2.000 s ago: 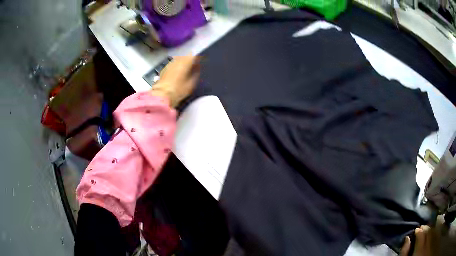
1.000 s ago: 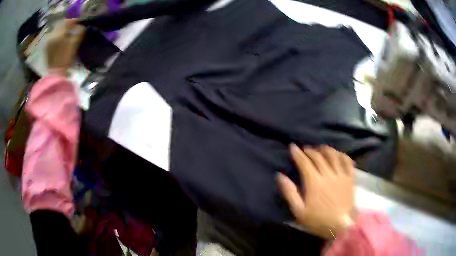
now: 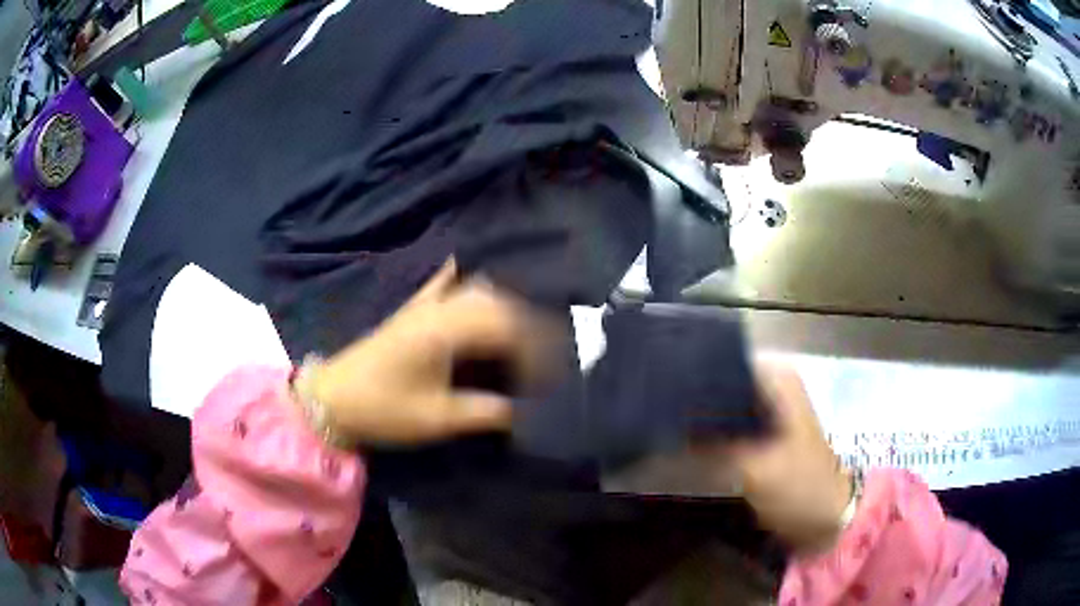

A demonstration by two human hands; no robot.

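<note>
A large dark garment panel (image 3: pixel 344 154) covers the left and middle of the table, wrinkled near the machine. My left hand (image 3: pixel 438 367), blurred, is on the cloth near the table's front edge, with thumb and fingers around a fold of it. My right hand (image 3: pixel 788 462), also blurred, holds the right end of a folded dark part of the cloth (image 3: pixel 675 379) in front of the machine bed. The fingertips of my right hand are partly hidden by the cloth. The presser foot and needle cannot be made out.
The white machine head (image 3: pixel 912 107) with stickers stands at the upper right, above its beige bed (image 3: pixel 829 255). A ruler (image 3: pixel 947 447) runs along the table's front right. A purple unit with a round grille (image 3: pixel 71 160) is at the far left, and a green basket (image 3: pixel 237 14) is behind.
The view has swung right, bringing in the machine. My left hand has come from the far left to the middle. My right hand, earlier flat on the cloth, now holds a folded part.
</note>
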